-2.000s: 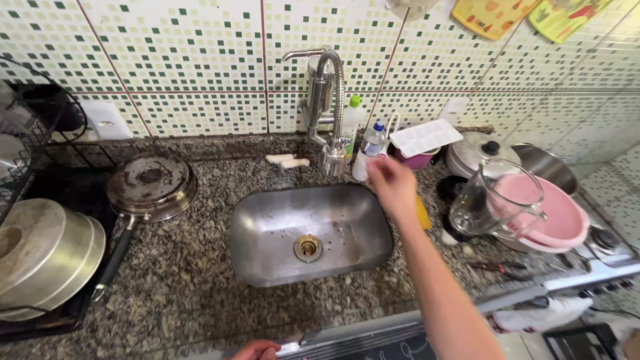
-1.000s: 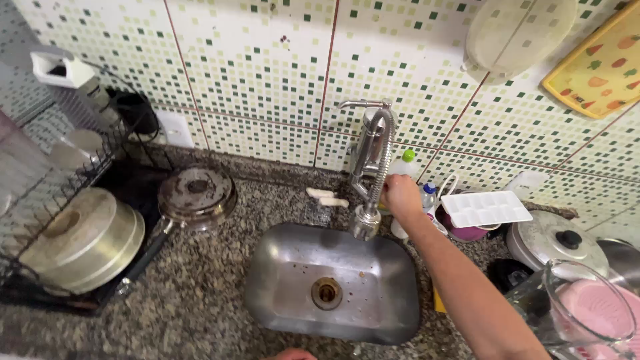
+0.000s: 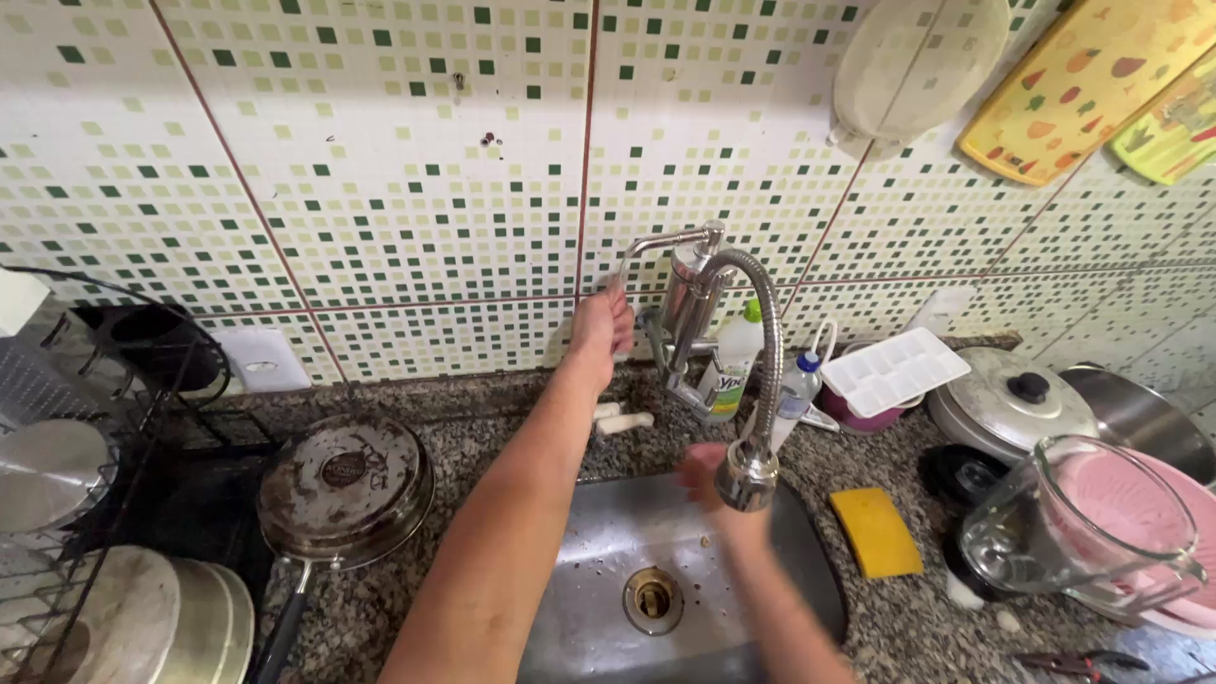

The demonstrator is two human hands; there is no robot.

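My left hand (image 3: 600, 328) is raised by the tiled wall, fingers curled close under the thin curved spout (image 3: 655, 242) at the left of the chrome faucet (image 3: 689, 304); whether it grips anything is hidden. Over the metal sink (image 3: 807, 560), my right hand (image 3: 708, 480) is blurred and partly behind the faucet's spray head (image 3: 748, 478), which hangs from a flexible metal hose (image 3: 769, 332). The drain (image 3: 653, 600) lies below the hands. Two whitish pieces (image 3: 624, 421) rest on the granite behind the sink.
An upturned frying pan (image 3: 347, 484) and a dish rack (image 3: 123, 513) stand left. Behind the faucet are a green-capped bottle (image 3: 736, 356) and a blue-capped bottle (image 3: 798, 394). Rightward are a yellow sponge cloth (image 3: 876, 532), an ice tray (image 3: 896, 369), a glass jug (image 3: 1073, 522) and pliers (image 3: 1083, 662).
My left hand has risen from the sink's front edge to the thin spout. My right hand has left the bottles beside the faucet and is now over the sink.
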